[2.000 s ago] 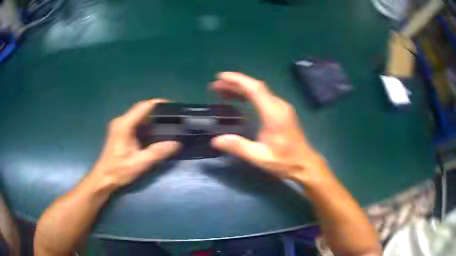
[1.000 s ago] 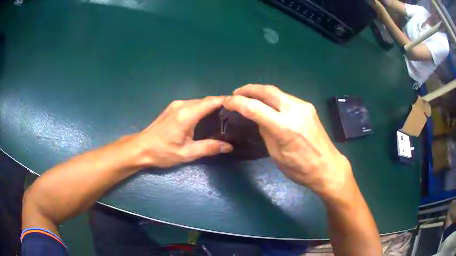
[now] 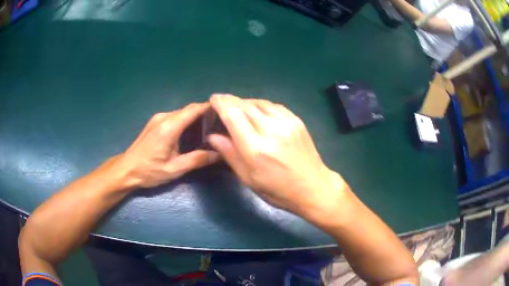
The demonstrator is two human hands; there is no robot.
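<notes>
A small black retail box (image 3: 193, 137) is between my two hands, low over the green table (image 3: 134, 72). My left hand (image 3: 167, 146) grips its left side, fingers on the far side and thumb on the near side. My right hand (image 3: 262, 139) covers its right part, with fingertips at the top edge and the thumb against it. Most of the box is hidden by my hands, so I cannot tell whether its flap is open.
A closed black box (image 3: 359, 105) lies to the right. Beyond it, an open box with a brown flap (image 3: 437, 98) shows a white leaflet (image 3: 426, 128). A dark radio-like unit (image 3: 321, 8) stands at the far side, near a person in white (image 3: 441, 28). Blue shelving (image 3: 467, 139) is at right.
The view has shifted, so the closed box and radio unit appear farther left. My right thumb now shows against the held box. My hands still hold it.
</notes>
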